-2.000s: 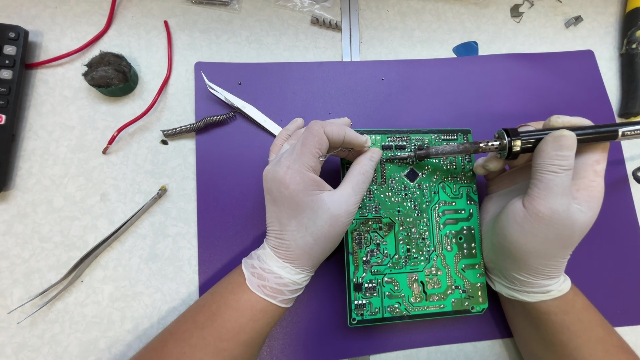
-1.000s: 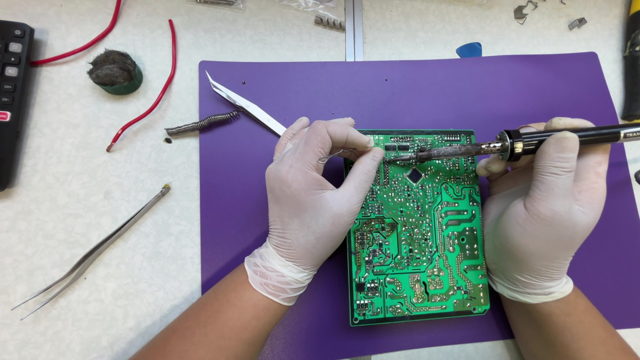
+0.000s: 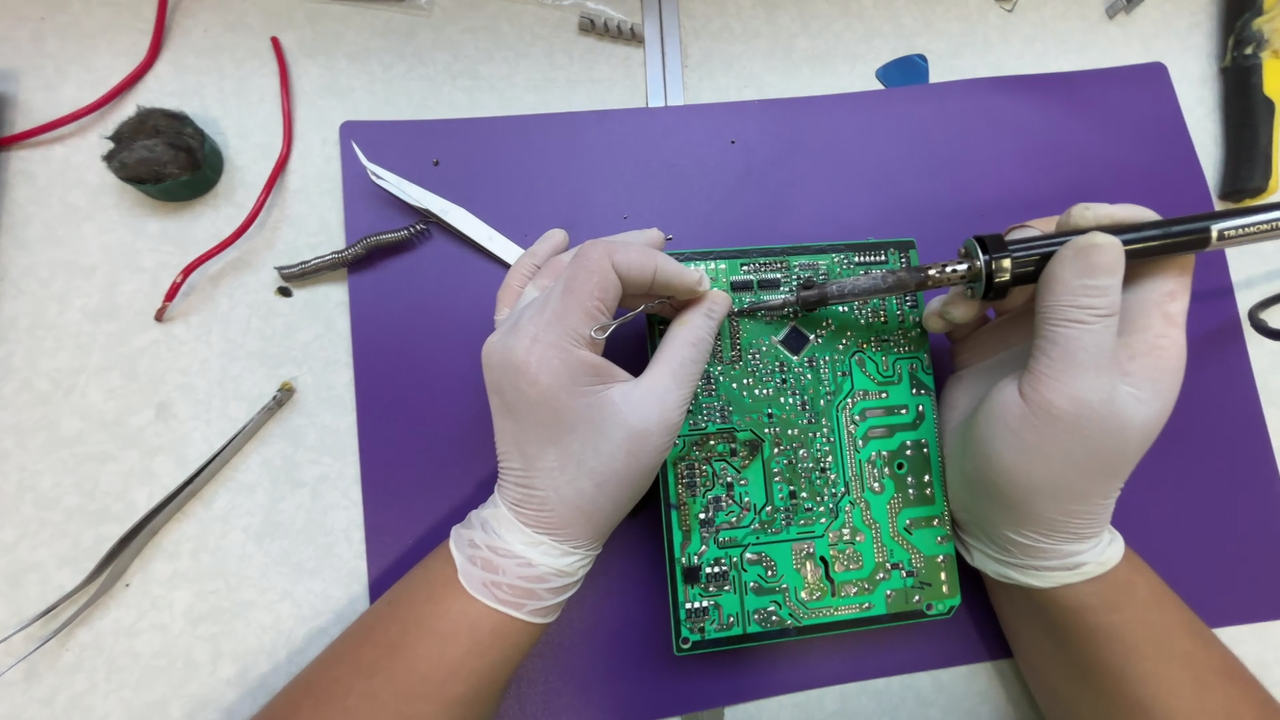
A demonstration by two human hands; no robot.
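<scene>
A green printed circuit board [image 3: 820,450] lies on a purple mat [image 3: 560,160]. My gloved left hand [image 3: 600,370] is over the board's upper left, its thumb and forefinger pinching a thin looped metal wire [image 3: 622,320]; the far end of the wire is hard to make out. My gloved right hand [image 3: 1070,370] grips a soldering iron [image 3: 880,285] with a black handle. The iron's tip is at the upper left part of the board, near my left fingertips and above a square black chip [image 3: 796,341]. Whether the tip touches the board cannot be told.
White tweezers [image 3: 440,205] reach behind my left hand. Left of them lie a coil of solder wire [image 3: 355,252], a red wire [image 3: 275,180], a green tin of dark fibres [image 3: 170,155] and metal tweezers [image 3: 160,515]. A blue pick [image 3: 903,71] lies beyond the mat; a yellow and black tool handle [image 3: 1245,110] is at right.
</scene>
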